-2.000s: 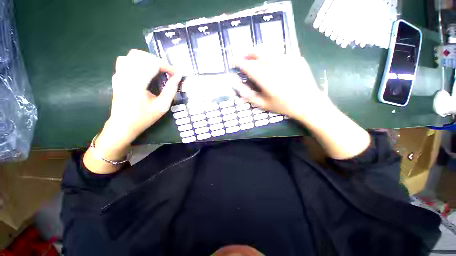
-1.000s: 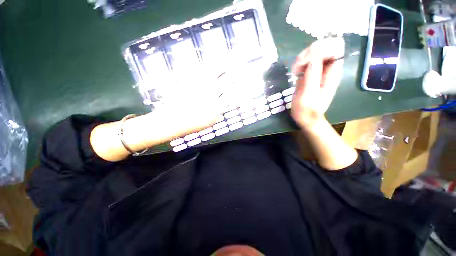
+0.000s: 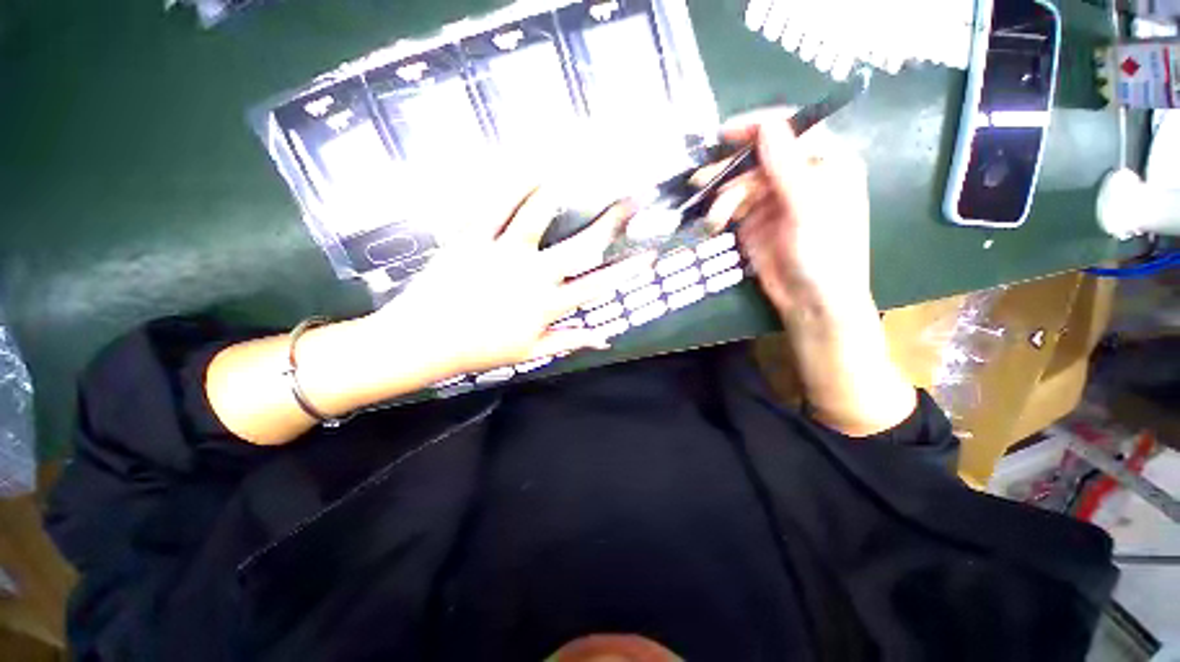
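Note:
The black-framed panel (image 3: 479, 104) lies flat on the bench with its pale windows facing up. The sticker sheet (image 3: 666, 285), with rows of white ovals, lies at the near bench edge, partly under my left hand. My left hand (image 3: 505, 285) lies over the sheet and the panel's near edge, fingers apart and pointing right. My right hand (image 3: 809, 207) holds a slim dark tweezers-like tool (image 3: 725, 177). Its pointed end reaches down-left to the sheet's far side, near my left fingertips. Glare hides whether a piece is on the tip.
A phone (image 3: 1005, 117) lies at the right. A fanned white pile of sticker sheets (image 3: 893, 32) is at the far edge beside it. A white round object (image 3: 1123, 203) is at the far right. Clear plastic (image 3: 13, 414) is at the left edge. An open cardboard box (image 3: 1035, 375) stands below the bench.
My right hand has come from the far right to the sheet with the tool's tip down. My left hand has moved from the panel's left side onto the sheet, and its fingers have spread.

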